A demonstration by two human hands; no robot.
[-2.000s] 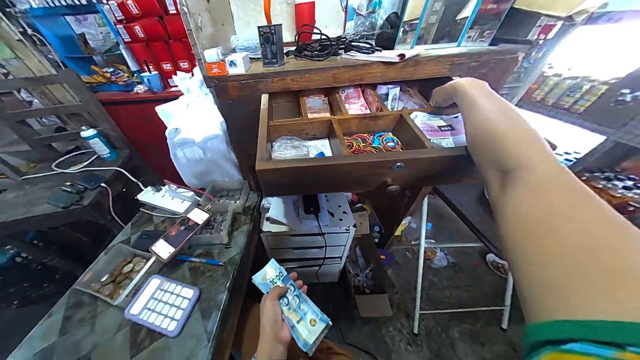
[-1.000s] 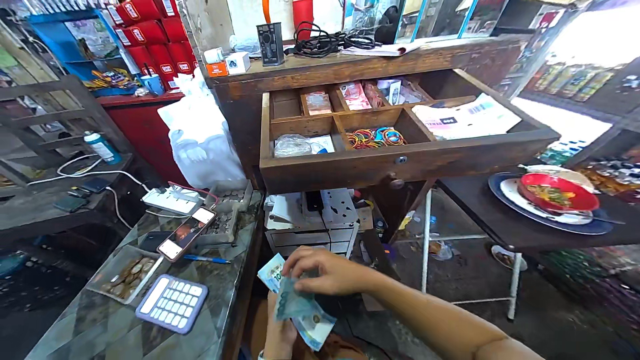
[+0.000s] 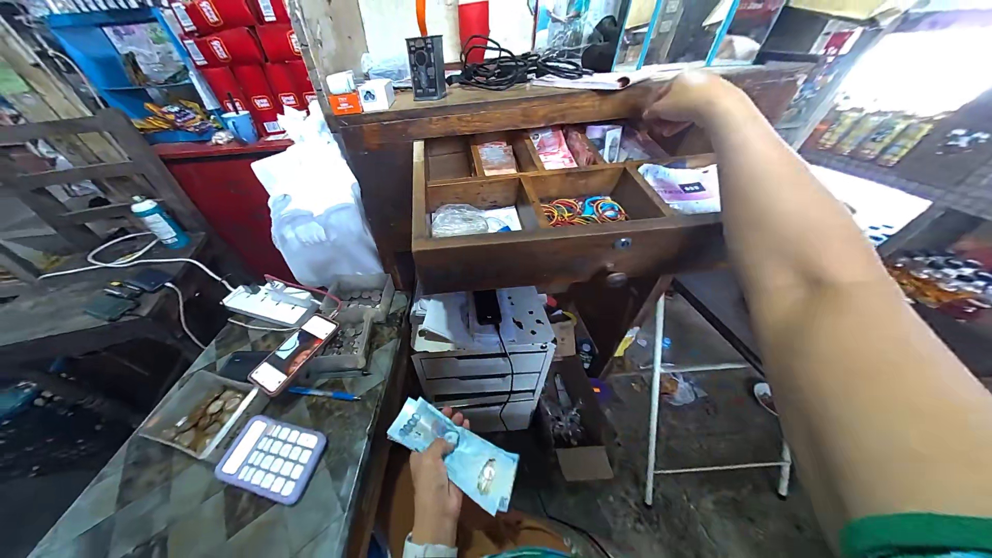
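Observation:
My left hand is closed on a small stack of blue banknotes, held low in front of the counter. My right arm stretches across the right side of the open wooden drawer. At the drawer's back right is my right hand, near the counter's edge; its fingertips are partly hidden, and whether they hold anything is unclear. The drawer's compartments hold reddish banknotes, brownish notes, coloured rubber bands, clear plastic and a printed packet.
On the tiled table at left lie a calculator, a tray of coins, a phone, a blue pen and a power strip. White plastic bags hang beside the drawer. Black cable lies on the counter.
One second ago my right hand was at the banknotes beside my left hand; now it is up at the drawer's back right. My left hand keeps hold of the blue notes.

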